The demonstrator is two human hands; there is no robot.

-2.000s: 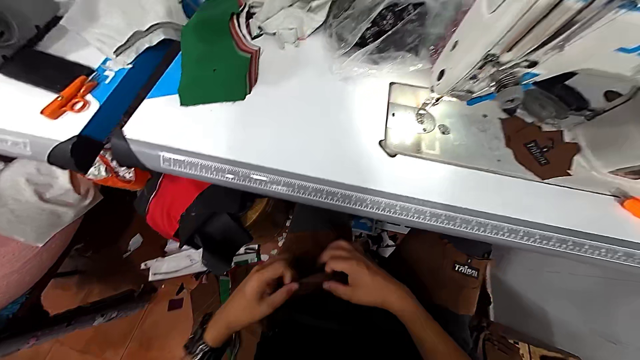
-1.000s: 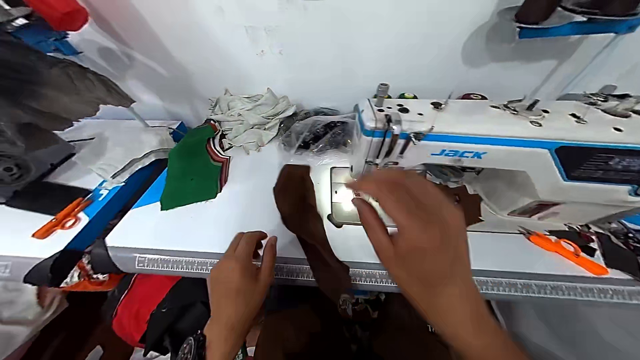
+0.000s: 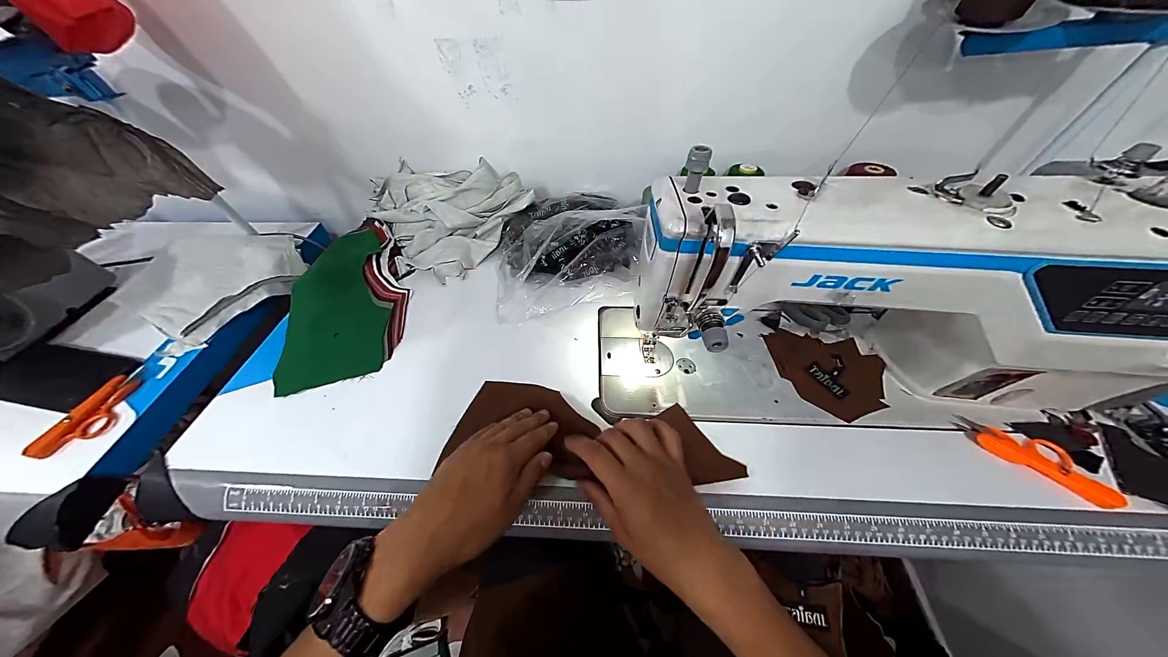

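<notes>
A brown fabric piece (image 3: 511,406) lies on the white table at its front edge, just in front of the sewing machine's needle plate (image 3: 630,365). My left hand (image 3: 497,465) rests flat on its left part, fingers together. My right hand (image 3: 639,479) is on its right part with the fingers bent, pinching or pressing the cloth near the middle; which of the two is hard to tell. The white Jack sewing machine (image 3: 876,265) stands at the right, its lamp lit. On its bed lies a brown cut piece with a lettered patch (image 3: 826,374).
Orange thread snips (image 3: 1049,461) lie at the right, and orange-handled snips (image 3: 82,420) at the far left. Green cut pieces (image 3: 338,315), pale cloth scraps (image 3: 447,219) and a clear plastic bag (image 3: 575,251) are left of the machine. A ruler tape (image 3: 766,525) runs along the table edge.
Two seconds ago both hands were below the table edge. One second ago the brown cloth hung over that edge, hands apart; now it is spread on the table under both hands.
</notes>
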